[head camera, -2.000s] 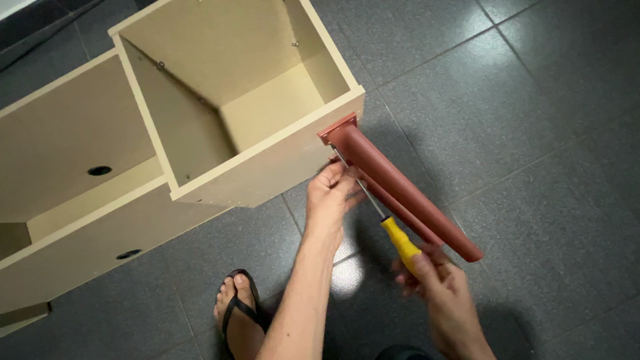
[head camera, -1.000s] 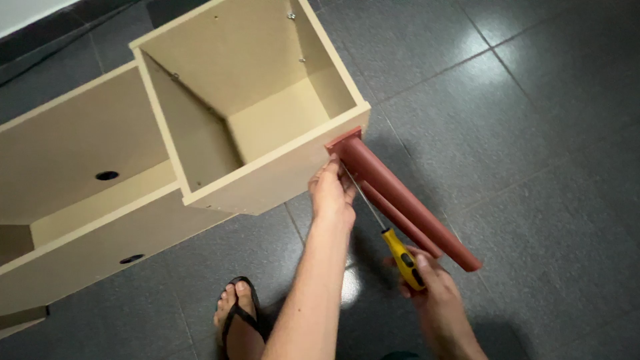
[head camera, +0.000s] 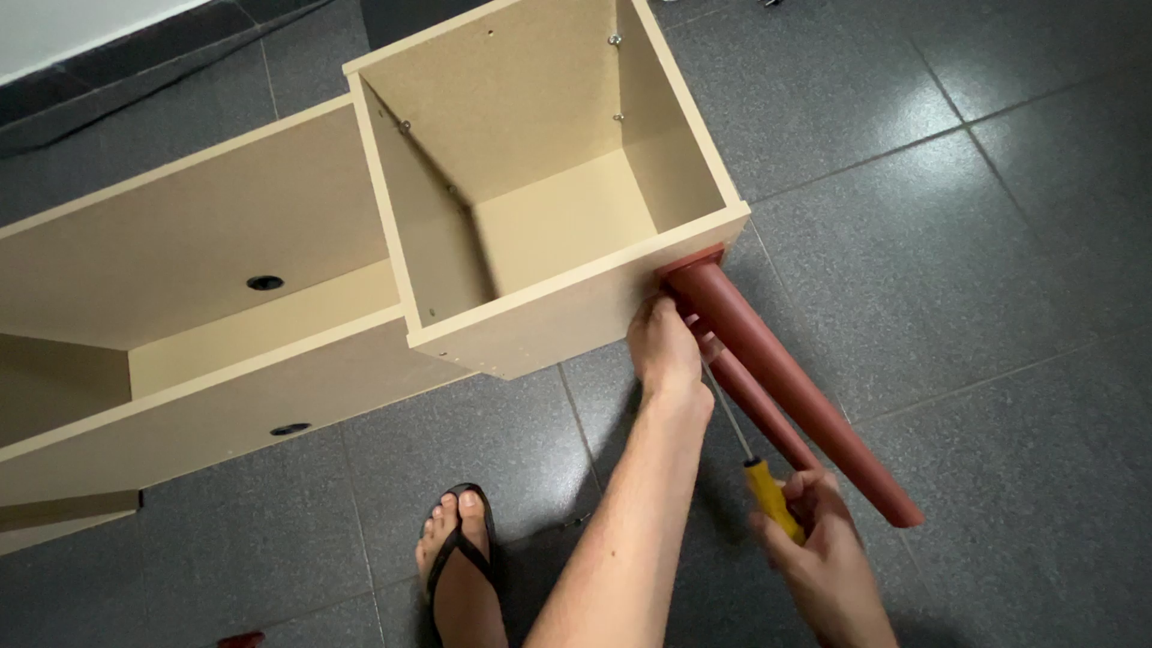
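Note:
A beige wooden cabinet (head camera: 558, 297) lies with its open compartments facing up. Two reddish tapered furniture legs stick out from its side; the nearer leg (head camera: 801, 405) has a square mounting plate (head camera: 691, 261) against the panel, and the other leg (head camera: 765, 405) is partly behind it. My left hand (head camera: 670, 346) is at the base of the legs, its fingertips partly hidden below the plate; what they pinch cannot be seen. My right hand (head camera: 814, 540) grips the yellow handle of a screwdriver (head camera: 772, 499), whose shaft runs up to the left hand. Its tip is hidden.
Grey floor tiles (head camera: 990, 297) surround the cabinet. A foot in a black flip-flop (head camera: 463, 558) stands below it. Black round inserts (head camera: 265, 283) sit in the long section's panels. A dark cable (head camera: 153, 90) runs near the wall, and a small red object (head camera: 241, 640) lies at the bottom left.
The left hand has stayed at the base of the legs, and the right hand has kept hold of the screwdriver. The view has shifted slightly.

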